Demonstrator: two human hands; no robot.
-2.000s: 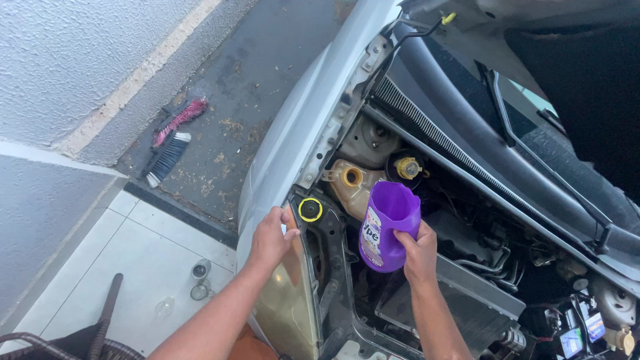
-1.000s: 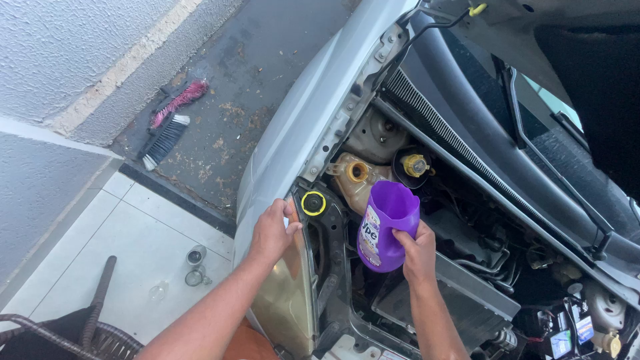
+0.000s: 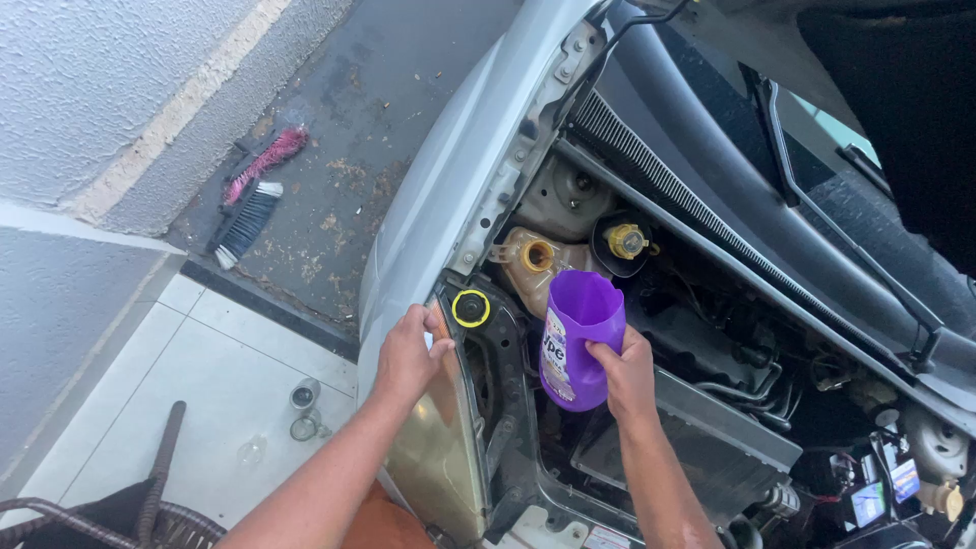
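Note:
My right hand (image 3: 630,374) grips a purple plastic jug with a cut-open top (image 3: 583,335), held upright over the engine bay. Just behind the jug is the translucent coolant expansion tank (image 3: 526,278), its round filler neck uncapped. A black cap with a yellow ring (image 3: 470,308) rests on the front panel beside the headlight. My left hand (image 3: 412,354) is at the edge of the headlight (image 3: 438,446), with a small white thing between thumb and fingers.
A yellow-capped reservoir (image 3: 627,241) sits beyond the tank. On the grey floor lie brush heads (image 3: 250,221); glass jars (image 3: 304,395) stand on the white tiles near a wicker chair (image 3: 164,473). The raised bonnet (image 3: 900,107) hangs at upper right.

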